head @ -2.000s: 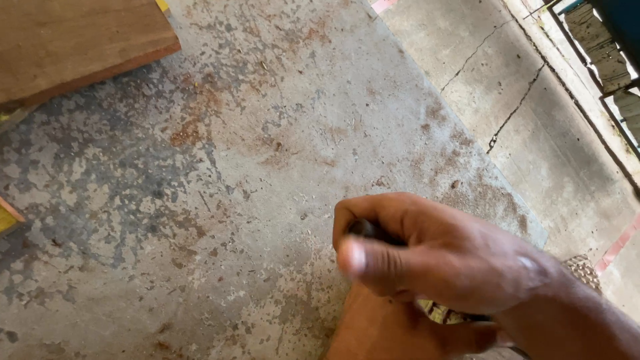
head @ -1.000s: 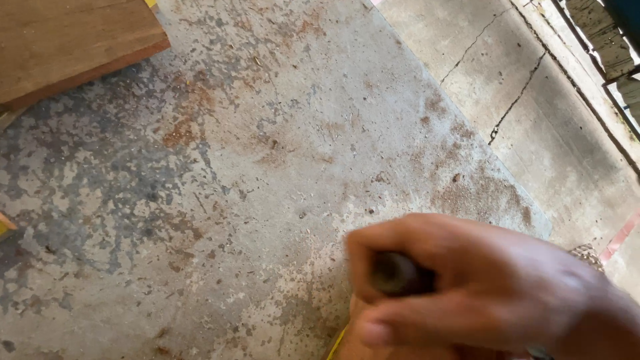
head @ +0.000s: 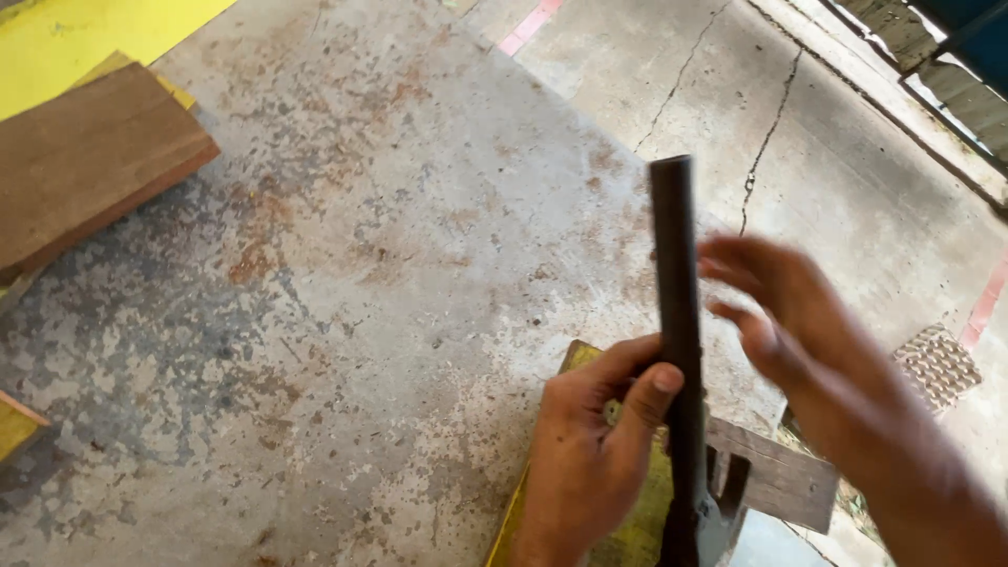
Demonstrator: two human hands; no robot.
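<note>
A dark, narrow bar [head: 675, 260], its exact kind unclear, stands roughly upright in the picture with its upper end free. My left hand [head: 594, 441] pinches it between thumb and fingers near its middle. Just right of the bar is my right hand [head: 776, 315], blurred, its fingers apart and holding nothing that shows. Behind and below my left hand lies a yellow-painted board [head: 634, 520]. A grey metal part with slots [head: 718, 528] shows beside the bar's lower end; whether they are joined cannot be told.
A brown wooden block [head: 94, 169] rests on the worn grey surface [head: 378, 315] at the upper left, by a bright yellow sheet [head: 102, 39]. A yellow piece [head: 16, 425] shows at the left edge. A weathered wood piece [head: 776, 472] and an egg-tray-like object [head: 939, 366] are at the right.
My hands, close together around a dark object before, are now apart. The right one has come off to the right, and the long bar and yellow board now show.
</note>
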